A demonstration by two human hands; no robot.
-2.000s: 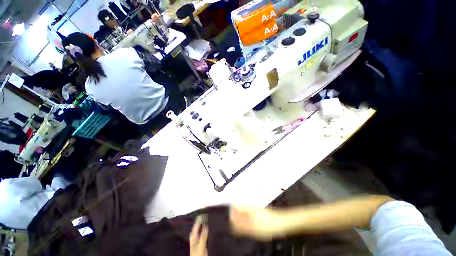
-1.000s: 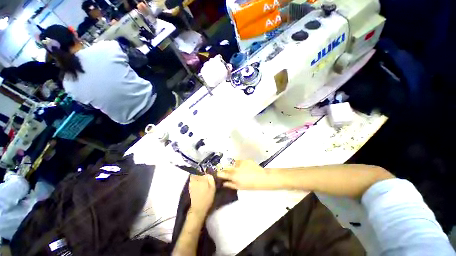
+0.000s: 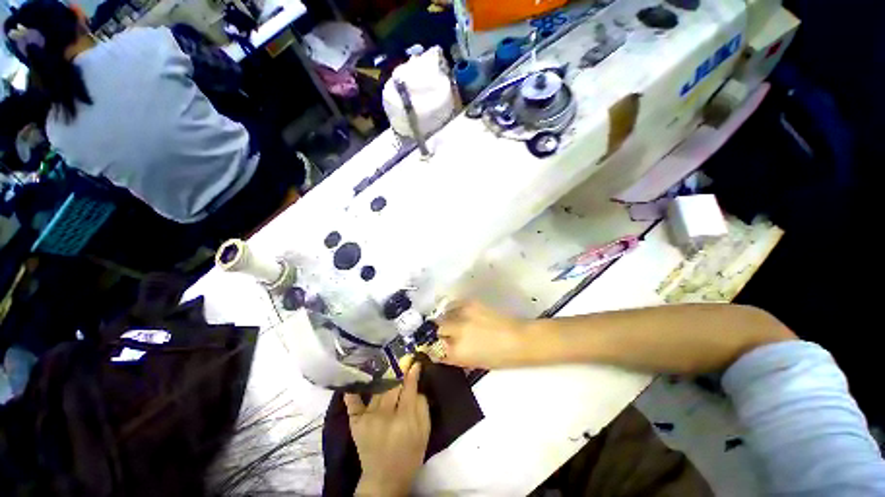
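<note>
A dark brown garment piece [image 3: 451, 403] lies on the white machine table, its upper edge under the presser foot area [image 3: 406, 349] of the cream-white sewing machine [image 3: 524, 184]. My left hand [image 3: 388, 432] lies on the cloth just in front of the machine head, fingers pointing at the needle area. My right hand [image 3: 475, 335] is at the right side of the presser foot, its fingertips on the cloth close to my left fingertips. The needle itself is hidden by the head and fingers.
A dark garment pile [image 3: 126, 408] with white labels [image 3: 144, 338] covers the table's left. Pink-red snips [image 3: 602, 254] and a small white block [image 3: 697, 219] lie behind my right forearm. A person in a white top [image 3: 146, 121] sits beyond, back turned.
The view has moved closer to the machine head. Two seconds ago my hands held the cloth at the table's front; one second ago they reached the presser foot, where they remain.
</note>
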